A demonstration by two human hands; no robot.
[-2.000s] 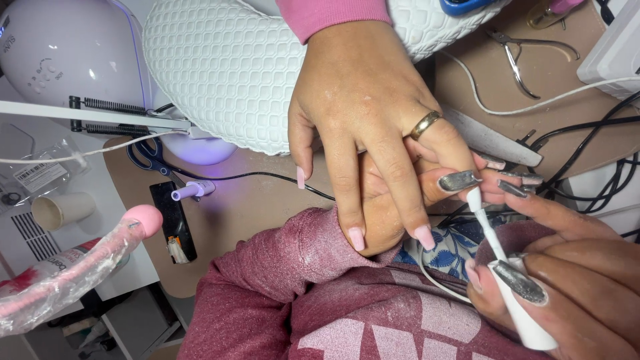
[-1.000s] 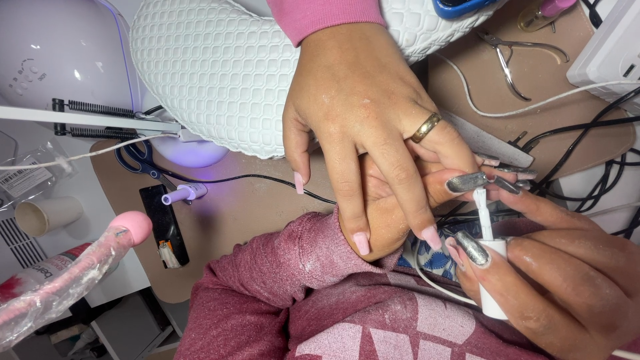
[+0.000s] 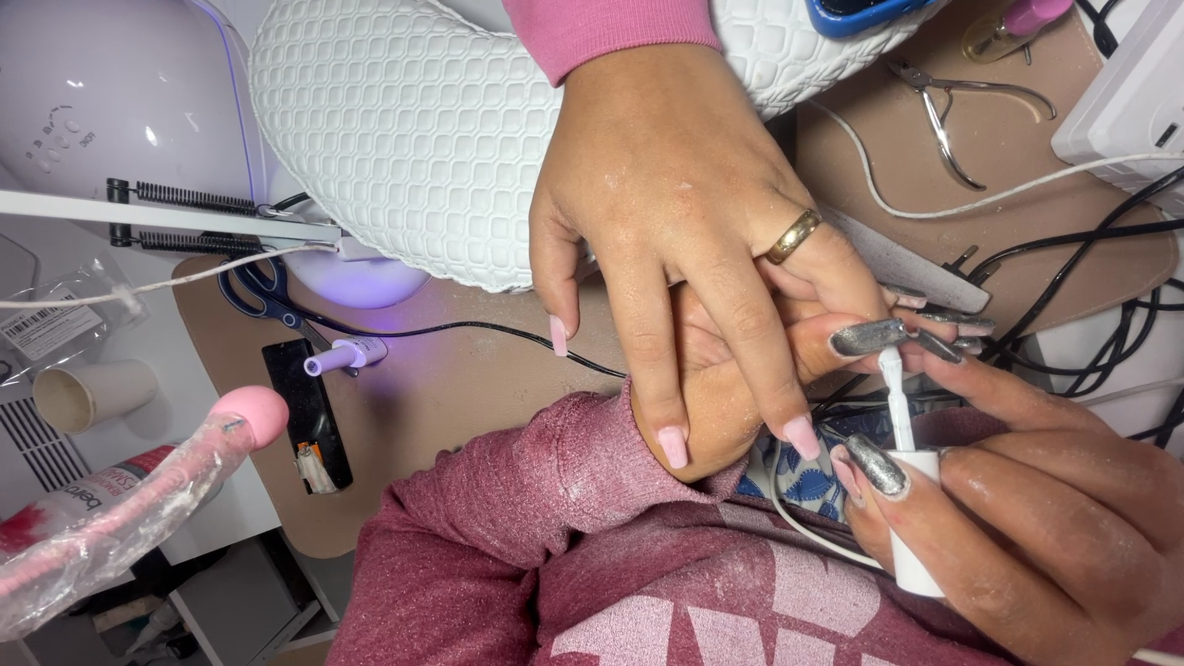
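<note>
Another person's hand [image 3: 684, 185], with pale pink nails, a gold ring and a pink cuff, lies palm down over my left hand [image 3: 726, 407]. My left thumb and fingers, with long silver nails, pinch a finger of that hand; its tip is hidden. At the right, my right hand [image 3: 1036, 509] holds a nail polish brush by its white cap [image 3: 916, 546]. The white-coated bristles [image 3: 895, 393] point up beside my left thumbnail; contact with a nail cannot be told. A grey nail file [image 3: 911, 259] lies behind the hands.
A white textured cushion [image 3: 398, 139] lies under the other person's wrist. Cuticle nippers [image 3: 934, 102] and black cables [image 3: 1064, 268] are at right. Scissors [image 3: 264, 291], a lilac polish bottle [image 3: 356, 353], a nail lamp [image 3: 120, 102], a paper cup [image 3: 97, 393] and a pink-tipped wrapped rod [image 3: 250, 416] stand left.
The brush in my right hand has turned more upright, its cap shifting left since the earliest frame. My left hand still holds the other person's finger.
</note>
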